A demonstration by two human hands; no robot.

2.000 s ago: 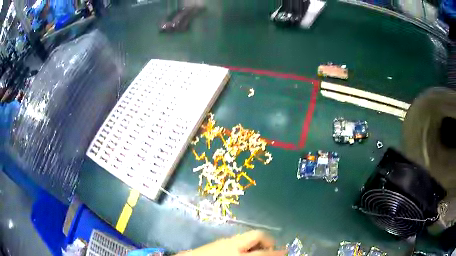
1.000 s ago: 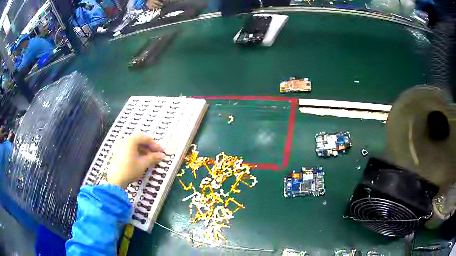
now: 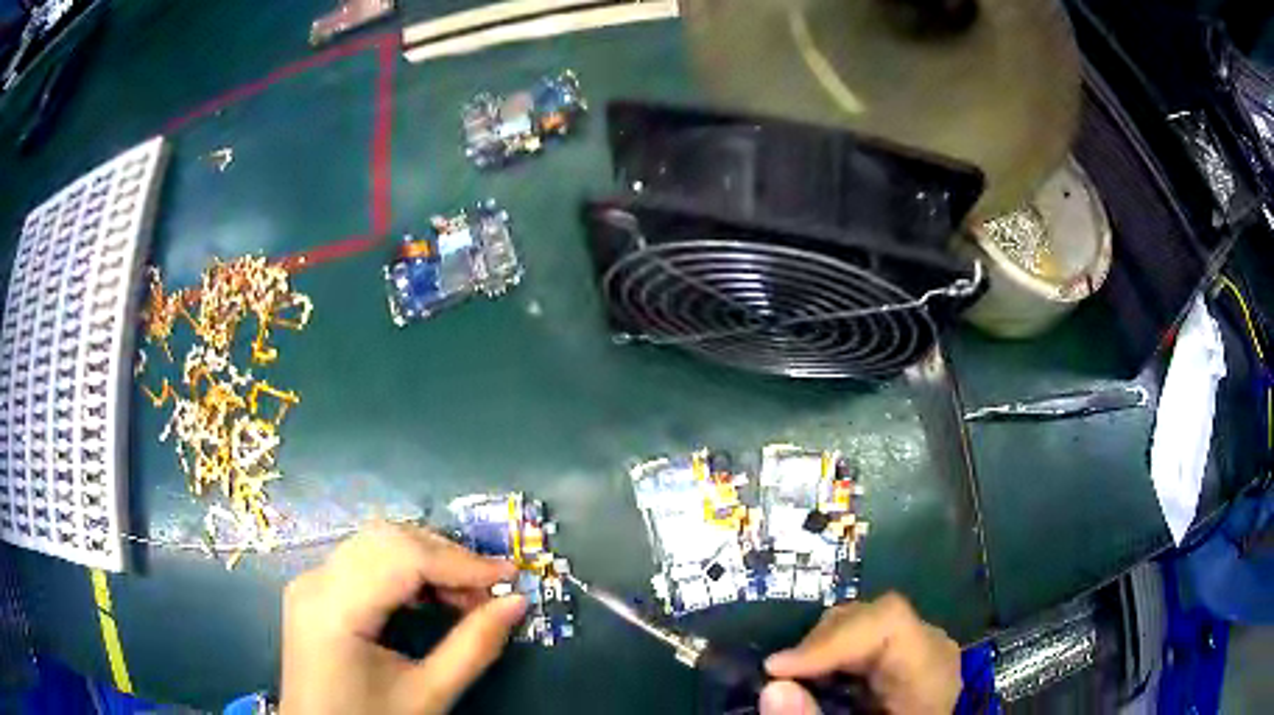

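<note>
A small blue circuit board with an orange strip lies at the bottom centre. My left hand reaches to its left edge, thumb and forefinger pinching a tiny part against it; the fingers hide most of the part. My right hand grips the black handle of the soldering iron, whose thin tip points left at the board's right side. Whether the tip touches is unclear. Two boards side by side, one on the left and one on the right, lie just above my right hand.
A white component tray and an orange-white flex pile lie left. Two more boards, upper and lower, lie beyond. A black fan, fume hood, round tub, tweezers and white piece stand or lie right.
The view has swung right and down. My left hand has left the white tray and is now at the board. My right hand and the soldering iron have come into view.
</note>
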